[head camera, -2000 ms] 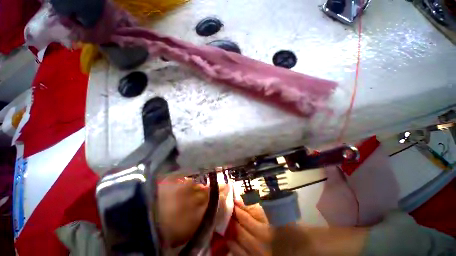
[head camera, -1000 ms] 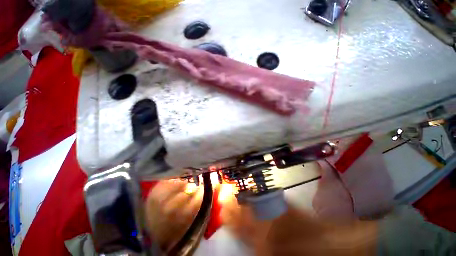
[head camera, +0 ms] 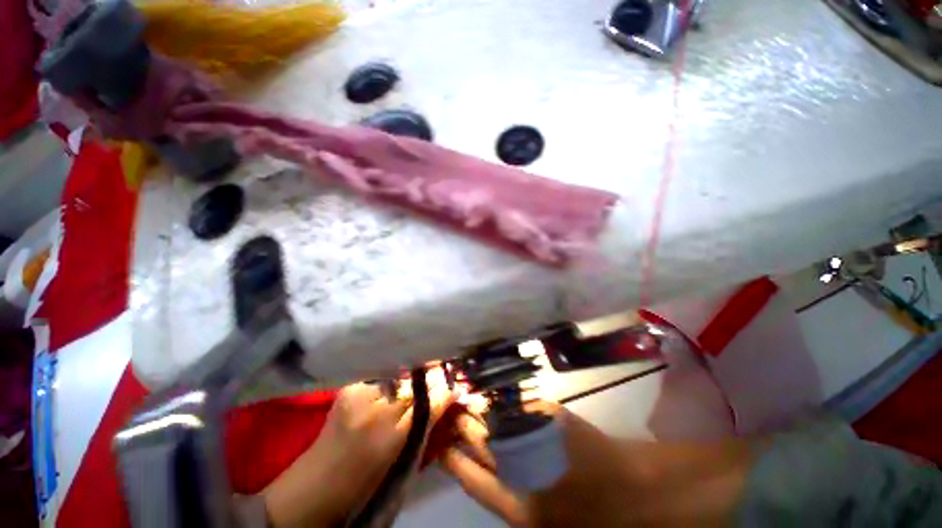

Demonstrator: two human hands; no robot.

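Observation:
The white sewing machine head (head camera: 444,237) fills the upper and middle view. My left hand (head camera: 346,443) is below it at left, fingertips at the lit needle area, partly behind a dark curved bar. Red fabric (head camera: 263,438) lies beside and under this hand. My right hand (head camera: 542,464) reaches in from the right, in a grey sleeve, fingers bent on a small red part by the needle. A grey-white cylindrical part of the machine covers some of its fingers. Both hands have the red fabric between them at the needle. The presser foot is hidden by glare and fingers.
A pink rag strip (head camera: 413,186) and yellow cloth (head camera: 243,36) lie on the head. A shiny guard (head camera: 170,443) looms at lower left. A narrow red strip (head camera: 736,316) lies on a pale pink piece (head camera: 770,366). Small slim tools (head camera: 893,299) lie at right. More red cloth hangs left.
My left hand has drawn down and left, showing its wrist and more red fabric beside it. My right hand's fingers have bent in at the needle. The view has shifted slightly.

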